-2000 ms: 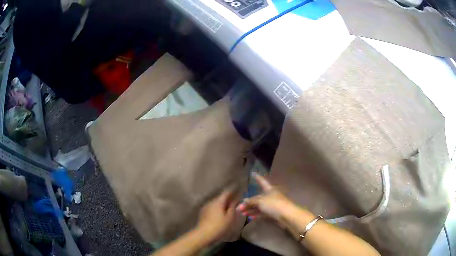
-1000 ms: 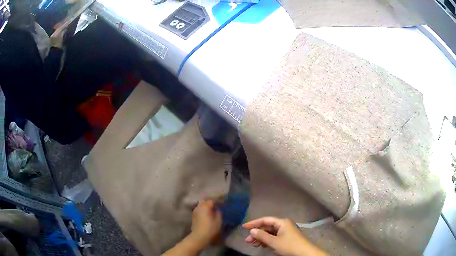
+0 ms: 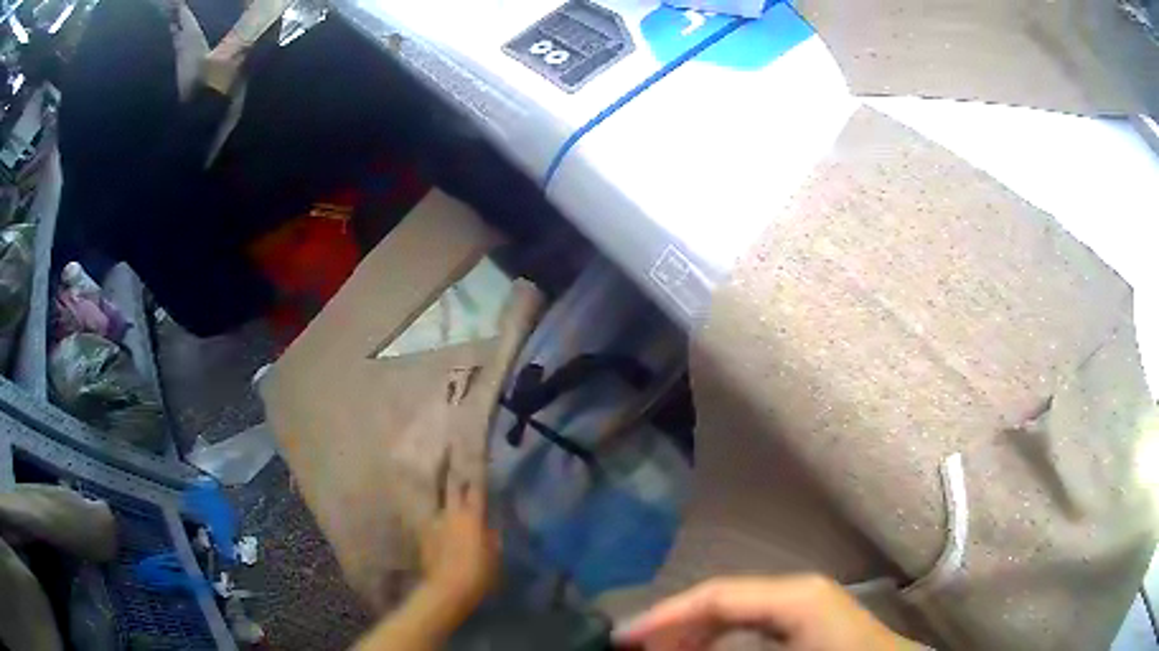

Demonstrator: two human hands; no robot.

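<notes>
A beige-brown cloth piece (image 3: 369, 445) hangs below the table's front edge at left. My left hand (image 3: 460, 547) grips it near its right edge, which is folded back. A large beige speckled panel (image 3: 890, 305) covers the table at right and drapes over the front edge. A narrow white curved strip (image 3: 953, 515) lies on it. My right hand (image 3: 763, 613) is at the bottom edge, partly cut off, fingers pointing left beside a dark blurred patch; whether it holds anything cannot be told.
The white table (image 3: 636, 153) has a blue cord (image 3: 636, 95) across it and a dark control panel (image 3: 568, 45). Blue-grey cloth with a black tie (image 3: 559, 394) shows below the edge. A person in dark clothes (image 3: 153, 165) is at upper left. A blue basket (image 3: 140, 560) stands at lower left.
My left hand has moved left and turned back the hanging piece's right edge, uncovering the blue-grey cloth and black tie. My right hand is lower in the picture and farther from my left hand.
</notes>
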